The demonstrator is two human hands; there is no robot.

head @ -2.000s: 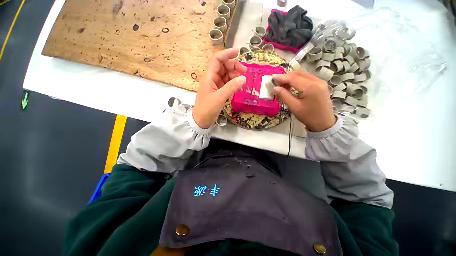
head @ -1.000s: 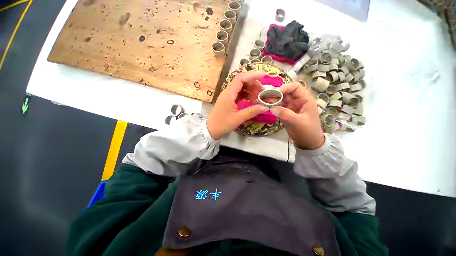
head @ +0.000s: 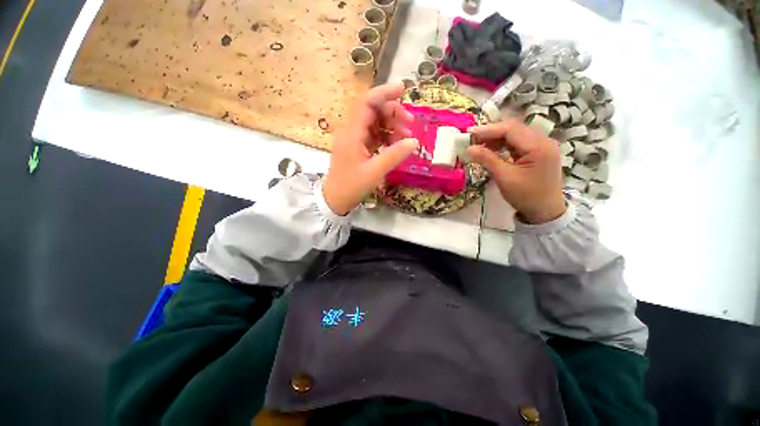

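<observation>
My right hand (head: 525, 166) holds a grey-beige ring (head: 462, 147) between thumb and fingers, seen side-on at the right edge of a small white piece (head: 445, 146). I cannot tell if the two touch. The white piece is over a bright pink block (head: 414, 170) on a round mottled yellow-black cushion (head: 425, 200). My left hand (head: 364, 150) is over the block's left side, fingers and thumb apart, with nothing seen in it.
A brown wooden board (head: 208, 71) at the left has rings along its right edge. A ring pile (head: 575, 125) lies right of the cushion. A dark cloth (head: 483, 48) lies on a pink item beyond. Loose rings (head: 288, 167) are near the table edge. Clear plastic (head: 683, 125) is at right.
A second ago both hands held a ring, opening up, over the block. Now my left hand has let go and moved left, the ring is side-on in my right hand, and the white piece shows.
</observation>
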